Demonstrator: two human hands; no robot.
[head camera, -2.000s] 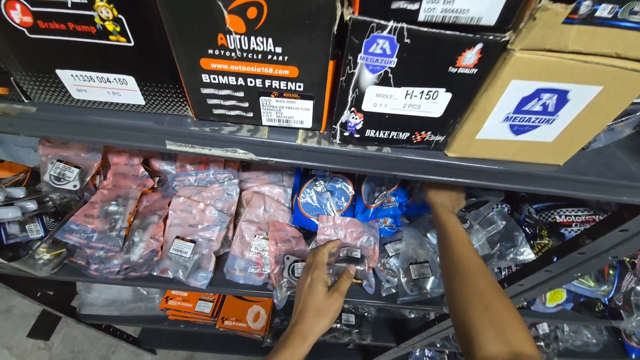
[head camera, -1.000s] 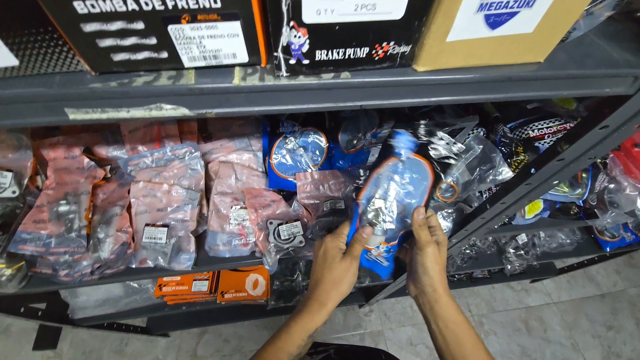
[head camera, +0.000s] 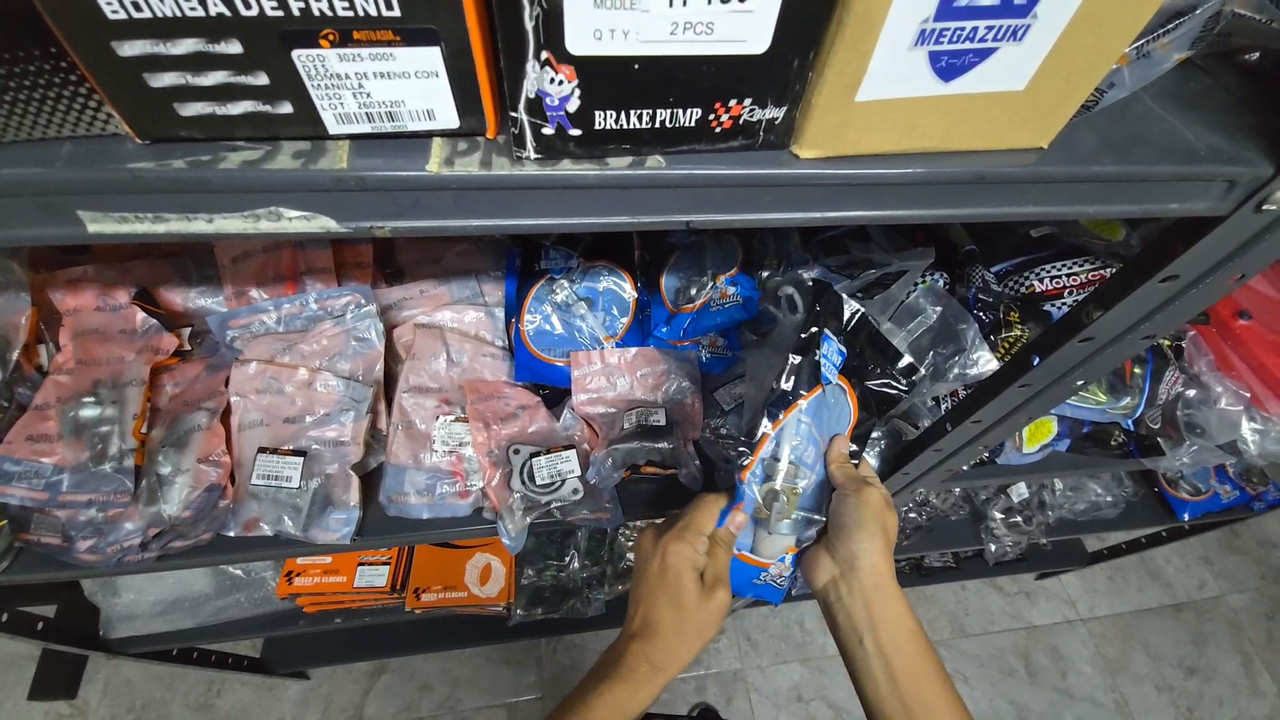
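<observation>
Between my two hands is a blue plastic packet (head camera: 790, 490) with an orange-edged clear window and a metal part inside. My left hand (head camera: 685, 575) grips its lower left edge, and my right hand (head camera: 850, 510) grips its right side. The packet tilts in front of the shelf. Behind and left of it lie a pink packet with a dark part (head camera: 645, 410) and a pink packet with a metal flange (head camera: 535, 460). Two similar blue packets rest farther back, one large (head camera: 575, 310) and one partly covered (head camera: 700, 285).
A metal shelf edge (head camera: 600, 195) runs above, bearing a black brake pump box (head camera: 650, 80) and a cardboard box (head camera: 960, 70). Pink bags (head camera: 300, 440) fill the left side. Orange boxes (head camera: 460, 575) lie below. A slanted perforated upright (head camera: 1060, 360) stands at the right.
Two seconds ago my left hand was at the pink packets and my right reached into the shelf. Now both hold the blue packet in front, more upright and lower than one second ago.
</observation>
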